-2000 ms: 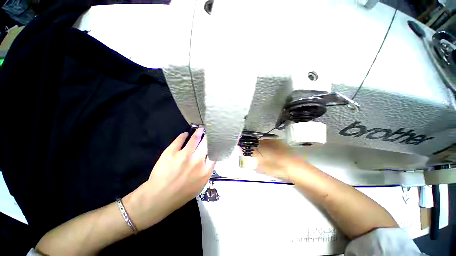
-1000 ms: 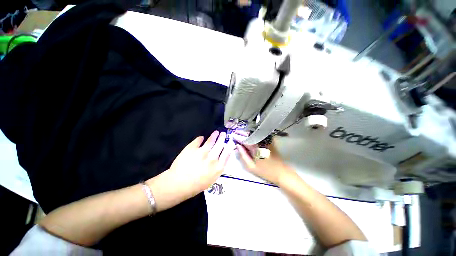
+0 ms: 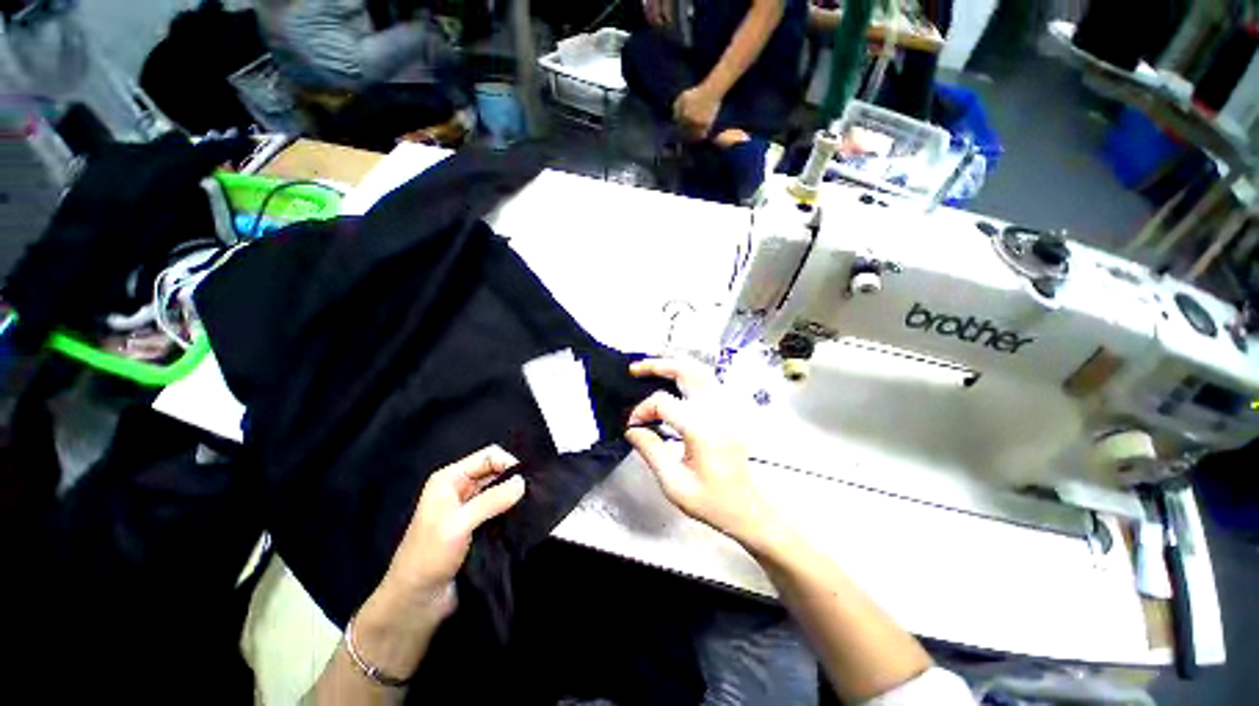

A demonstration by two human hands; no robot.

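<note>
The black garment piece covers the left of the white table and hangs over its front edge. A white rectangular piece shows on the cloth between my hands. My left hand pinches the cloth at its front part. My right hand pinches the cloth's right edge, left of the needle area. The white sewing machine stands at the right. Its lit presser foot and needle area has no black cloth under it that I can see.
A green basket with white cords and mixed items is at the left. A seated person is behind the table. A white basket and blue bins stand behind the machine. Dark scissors-like or strip-shaped item lies at the table's right end.
Both hands have moved away from the needle, bringing the cloth left and forward. The white piece now shows. The hands are farther apart, and the view has widened to include the basket and person.
</note>
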